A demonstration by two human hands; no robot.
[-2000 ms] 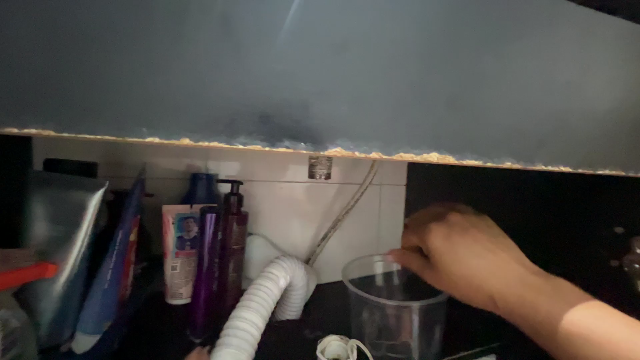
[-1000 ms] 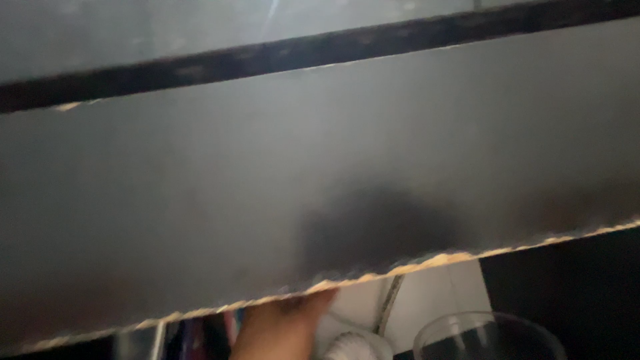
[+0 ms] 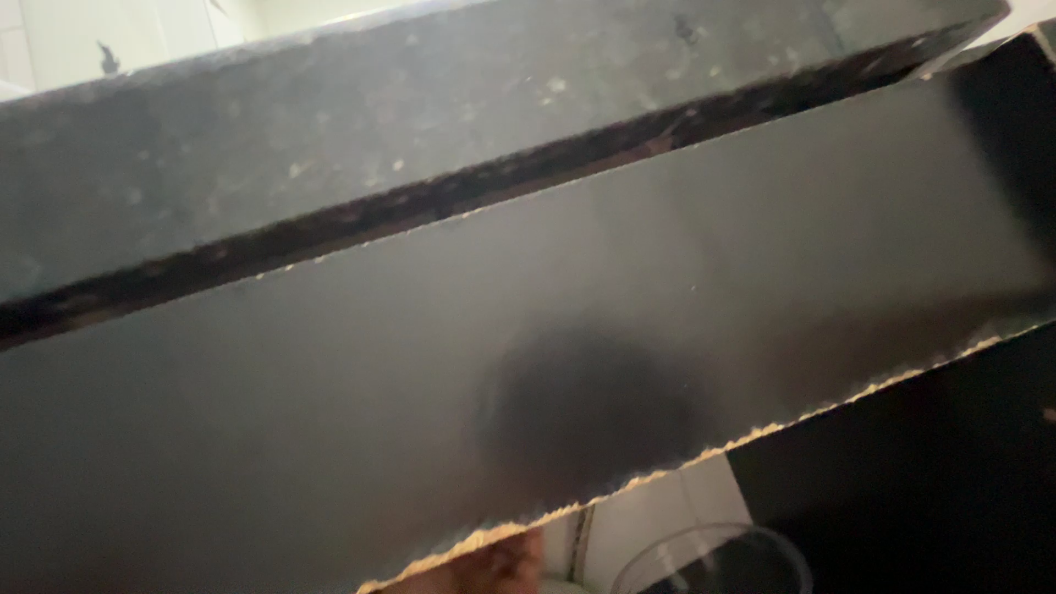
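A part of a hand, apparently my left hand [image 3: 503, 565], shows at the bottom, just below the chipped edge of a dark panel [image 3: 396, 346]. The panel hides most of it, so its fingers and anything in them cannot be made out. To its right is the round rim of a clear plastic container [image 3: 788, 544], cut off by the bottom of the view. A thin cord [image 3: 582, 536] hangs between the hand and the container, against white wall tiles [image 3: 685, 503]. My right hand is out of view.
The panel crosses the view at a slant, with a rough, pale lower edge. Above it runs a thick, dark, speckled slab [image 3: 371, 124], with a dark gap between them. Light tiles [image 3: 148, 41] show beyond the slab at the upper left. A dark surface lies at the lower right.
The view has tilted and shifted up to the slab. My right hand, at the clear container's rim two seconds ago, has left the view. The bottles, tubes and most of the white hose no longer show.
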